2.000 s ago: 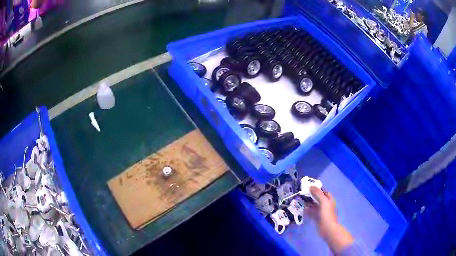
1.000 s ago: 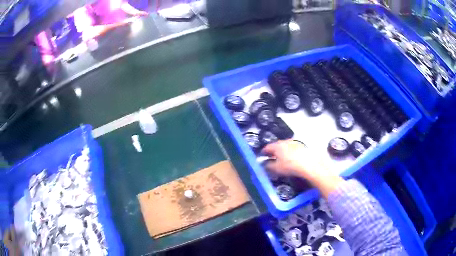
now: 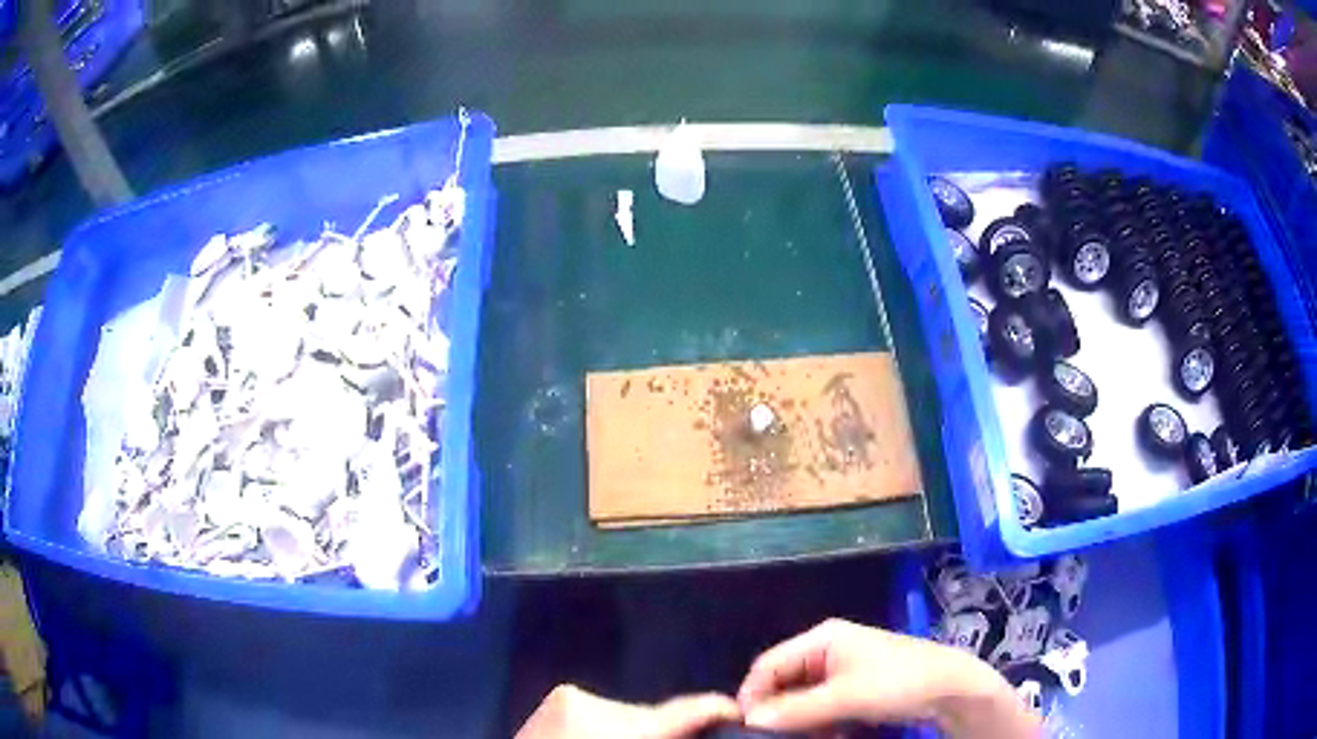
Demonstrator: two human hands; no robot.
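My left hand [image 3: 624, 715] and my right hand [image 3: 874, 679] meet at the bottom edge of the view, in front of the bench. Their fingertips are pinched together around a dark piece [image 3: 740, 732], perhaps a black-tyred wheel. The picture's edge cuts off most of it and the lower parts of both hands. A white part between them cannot be made out. The stained cardboard pad [image 3: 650, 448] lies on the green bench with a small white knob [image 3: 761, 417] on it.
Left blue tray [image 3: 459, 433] heaped with white plastic parts [image 3: 289, 419]. Right blue tray [image 3: 946, 347] holds black-tyred wheels [image 3: 1091, 261]. Below it, another tray holds wheel sub-assemblies [image 3: 1023, 630]. A translucent bottle [image 3: 680, 166] and white nozzle [image 3: 626, 217] stand and lie behind the pad.
My right hand has left the wheel tray and come to the bottom centre. My left hand has come into clear view beside it. The camera has turned, bringing both trays into view.
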